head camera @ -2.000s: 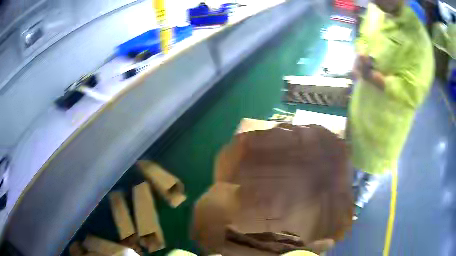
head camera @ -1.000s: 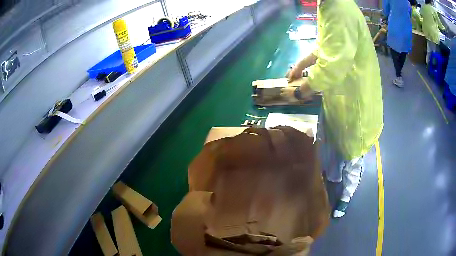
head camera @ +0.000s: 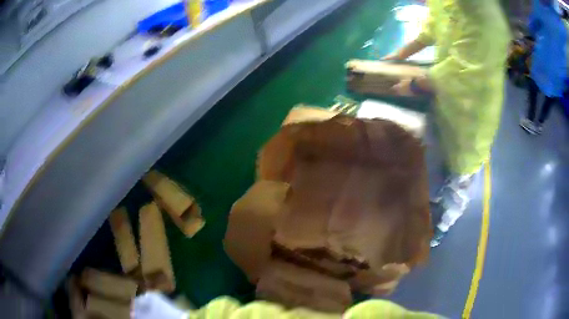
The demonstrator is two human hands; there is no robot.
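Observation:
Several formed tan cartons [head camera: 155,240] lie on the green surface at the lower left, some with an open end showing. A large crumpled brown paper wrapping [head camera: 349,187] stands open at the centre, with folded cardboard at its near edge. A blurred white shape at the bottom edge, at the end of a yellow-green sleeve, seems to be my left hand [head camera: 156,306]. It is beside the nearest cartons and cut off by the frame, so its fingers and any hold are hidden. On the right only a yellow-green sleeve shows at the bottom edge; my right hand is out of view.
A raised grey shelf [head camera: 156,93] runs along the left, with a blue tray [head camera: 165,17] and dark tools. Beyond the wrapping, a person in a yellow-green smock [head camera: 471,87] handles a tan box [head camera: 377,78]. Another person in blue [head camera: 549,47] stands farther right. A yellow line marks the floor.
The view has shifted, so more cartons show at the lower left. My sleeves and the white shape have come in at the bottom edge. The person ahead still has hands at the box.

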